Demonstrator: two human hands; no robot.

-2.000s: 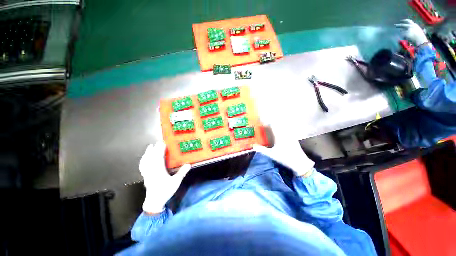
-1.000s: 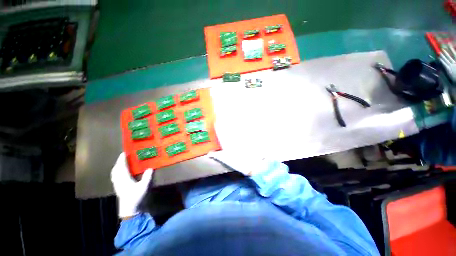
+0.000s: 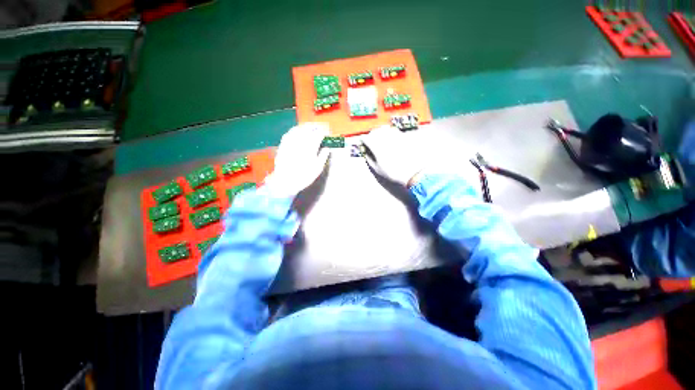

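Note:
My left hand (image 3: 299, 156), white-gloved, is at the near edge of the far orange foam tray (image 3: 305, 80), its fingertips at a small green circuit board (image 3: 333, 142). My right hand (image 3: 387, 155), also gloved, has its fingertips at another small board (image 3: 357, 149). Glare hides whether either hand grips its board. The far tray holds several boards and a white slip. A second orange foam tray (image 3: 155, 269) with several green boards lies on the bench at the left, partly hidden by my left sleeve.
Dark-handled side cutters (image 3: 507, 177) lie on the metal bench (image 3: 350, 251) at right. Another pair (image 3: 565, 139) lies beside a black round device (image 3: 619, 141). A soldering carrier (image 3: 65, 80) is at far left. Another red tray (image 3: 628, 32) is at upper right. A co-worker's blue sleeve (image 3: 667, 242) shows at right.
Both hands have let go of the board-filled tray, which was moved left across the bench. They have reached forward to the two loose boards before the far tray.

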